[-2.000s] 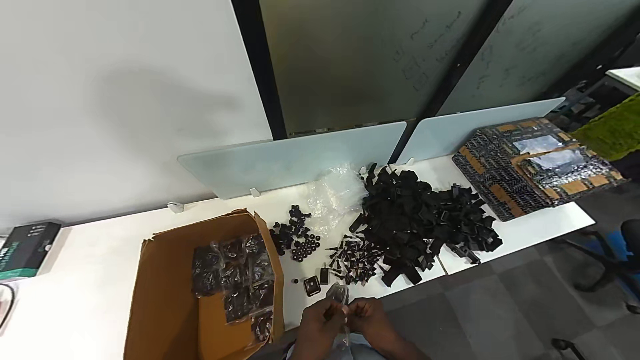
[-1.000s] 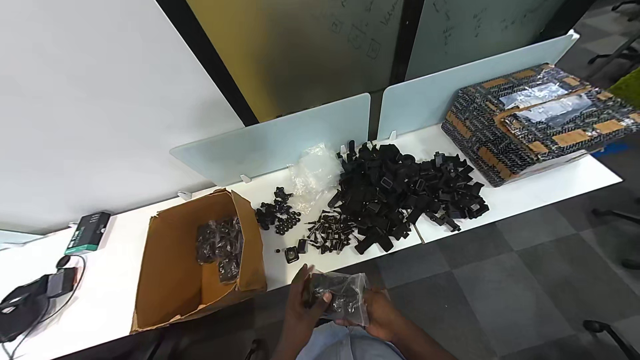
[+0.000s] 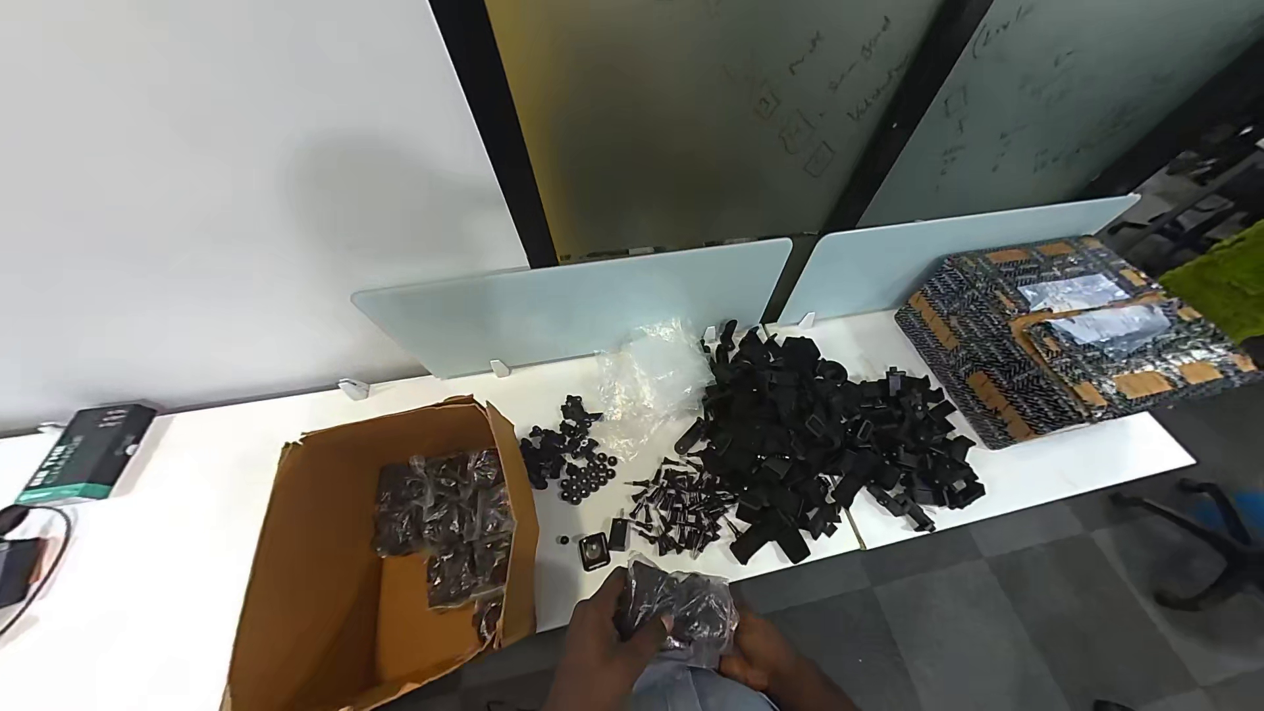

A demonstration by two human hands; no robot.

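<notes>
A clear plastic bag with dark parts inside is held between both hands at the bottom centre, over my lap. My left hand grips its left side, and my right hand has its lower right edge. Just beyond the hands, small black screw-like parts lie loose beside a large heap of black plastic parts. A small square black part and a black block rest near the table edge. Left of the hands, an open cardboard box contains several bagged dark parts.
Crumpled clear plastic lies behind small black knobs and rings. A large taped carton stands at the right end of the white table. Low frosted dividers line the back. A dark box and a cable are far left.
The bag, narrow between the fingers two seconds ago, is spread wider and now shows dark contents. My hands have stayed low at the front. The view has shifted.
</notes>
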